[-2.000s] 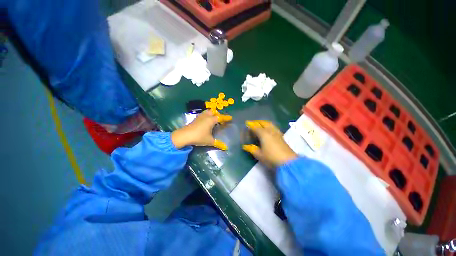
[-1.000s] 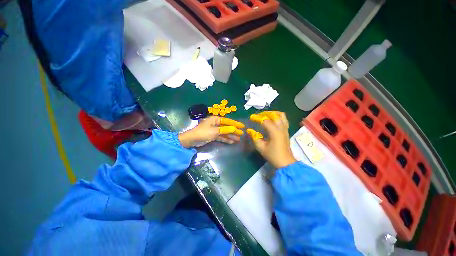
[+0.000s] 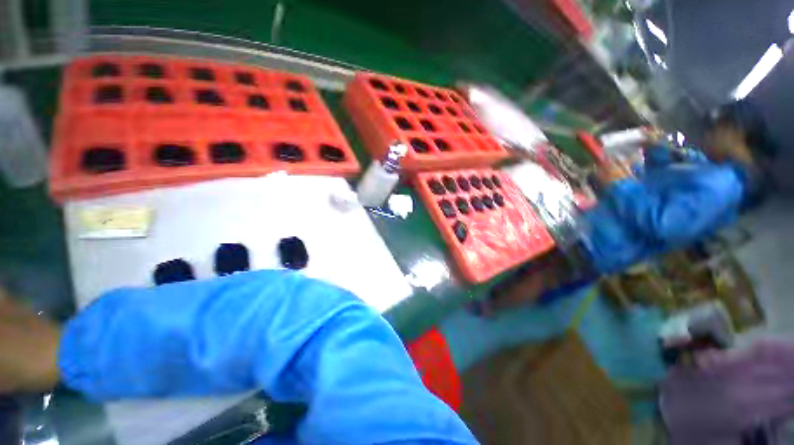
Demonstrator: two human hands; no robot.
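Observation:
Three black parts lie in a row on the white work sheet (image 3: pixel 296 204): one at the left (image 3: pixel 174 271), one in the middle (image 3: pixel 232 258) and one at the right (image 3: pixel 293 253). My right hand (image 3: pixel 26 348) is blurred at the left edge, left of the parts, with its fingers cut off by the edge, so what it holds is hidden. My blue right sleeve crosses the sheet just in front of the parts. My left hand is out of the picture.
A red-orange foam tray (image 3: pixel 196 117) with black parts stands behind the sheet. Right of it are a dispenser bottle (image 3: pixel 380 178), another foam tray (image 3: pixel 418 117) and a film-covered tray (image 3: pixel 501 248). A label block (image 3: pixel 115 222) lies at the sheet's left. A person in blue (image 3: pixel 670 204) is at the right.
The view has swung to the right. The finger cot pile, crumpled wipe and my left hand have left the picture; the parts on the sheet and the right-side trays have come into view.

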